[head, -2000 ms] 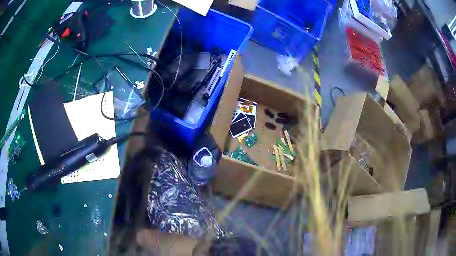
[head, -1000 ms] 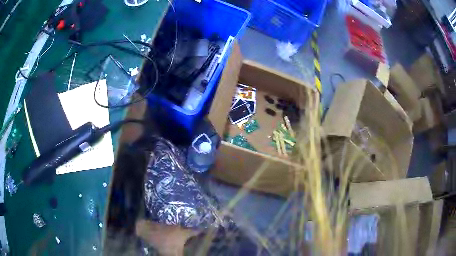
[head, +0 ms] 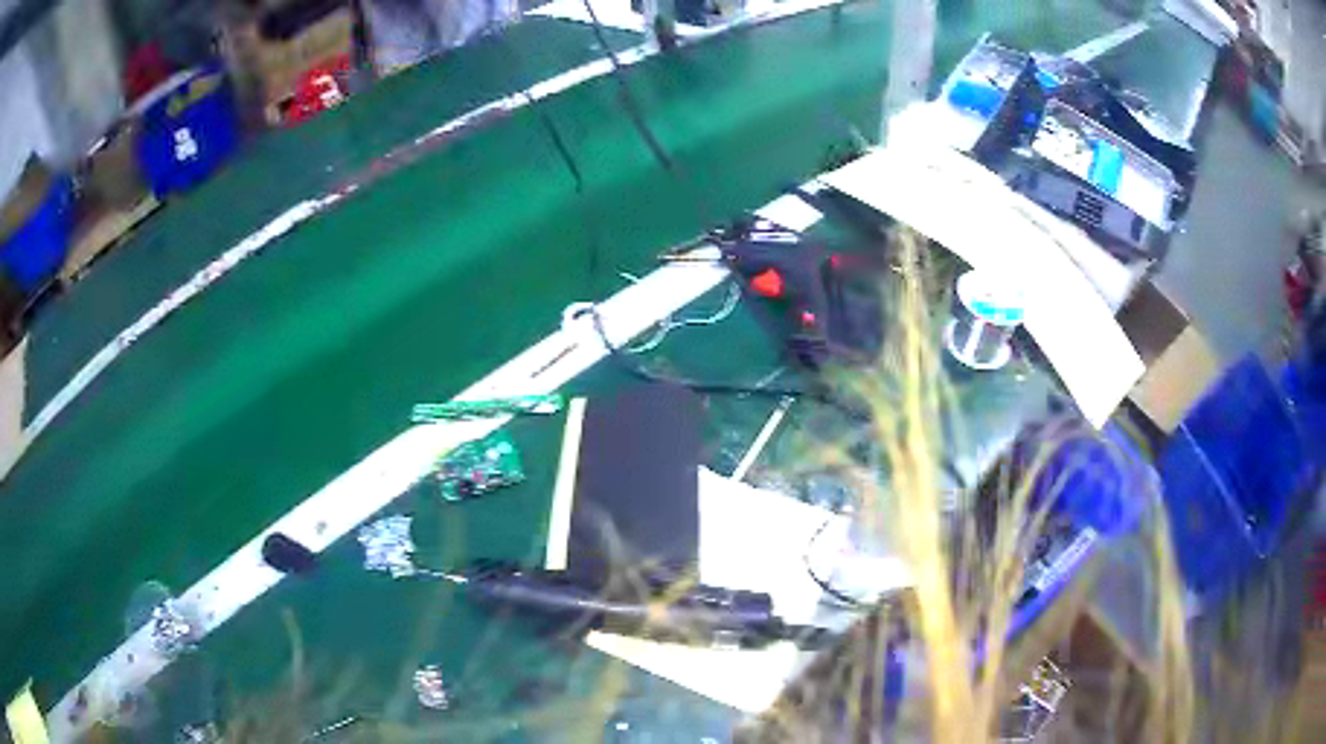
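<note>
No hand shows clearly; blurred yellowish strands cover the lower and right parts of the view. The black electric screwdriver (head: 625, 600) lies on the green bench, its thin bit pointing left to a heap of tiny silver screws (head: 387, 545). A black mat (head: 636, 487) lies behind it, with pale paper (head: 749, 545) beside and under it. Green circuit boards (head: 480, 468) lie left of the mat, near the white edge strip. Another small silver heap (head: 431, 686) lies in front.
The green conveyor (head: 364, 320) runs behind the white strip (head: 495, 381). A black tool with red parts (head: 793, 291) and a wire spool (head: 983, 320) stand beyond the mat. Blue bins (head: 1229, 472) are at the right. Boxed units (head: 1098, 167) are at the back right.
The view has swung left and up from the floor cartons to the bench and conveyor. The screwdriver still lies by the mat. The carton of parts is mostly out of view.
</note>
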